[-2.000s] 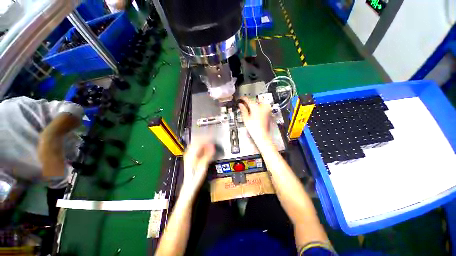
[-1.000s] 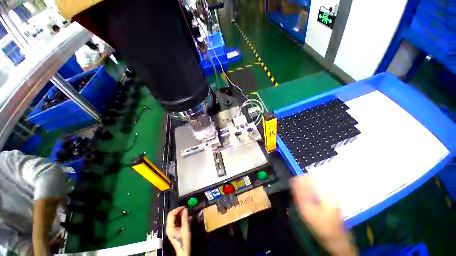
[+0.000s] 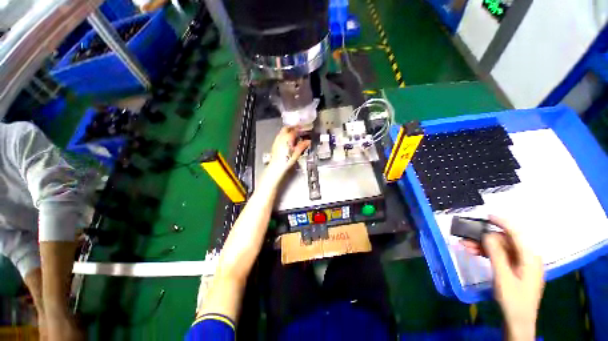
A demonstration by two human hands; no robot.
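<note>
My left hand (image 3: 288,148) is at the fixture (image 3: 324,145) under the press head (image 3: 293,100); its fingertips are bent at the nest, and whether they hold a part is hidden. My right hand (image 3: 510,256) is over the near part of the blue tray (image 3: 448,268) and grips a small black part (image 3: 469,228) between thumb and fingers. Rows of black parts (image 3: 460,166) lie on the white liner (image 3: 567,193) in the tray. Small dark parts (image 3: 315,232) rest on the cardboard strip (image 3: 327,245) below the front panel.
Yellow light curtain bars (image 3: 223,176) flank the base plate (image 3: 360,183). The panel has a red emergency stop (image 3: 319,218) and a green button (image 3: 368,209). Clear hoses (image 3: 380,113) loop at the plate's right rear. Another person's arm (image 3: 57,266) is across the green belt (image 3: 167,233).
My left hand has moved from beside the left start button up to the fixture. My right hand has moved right over the tray and now holds a black part. The camera view has shifted.
</note>
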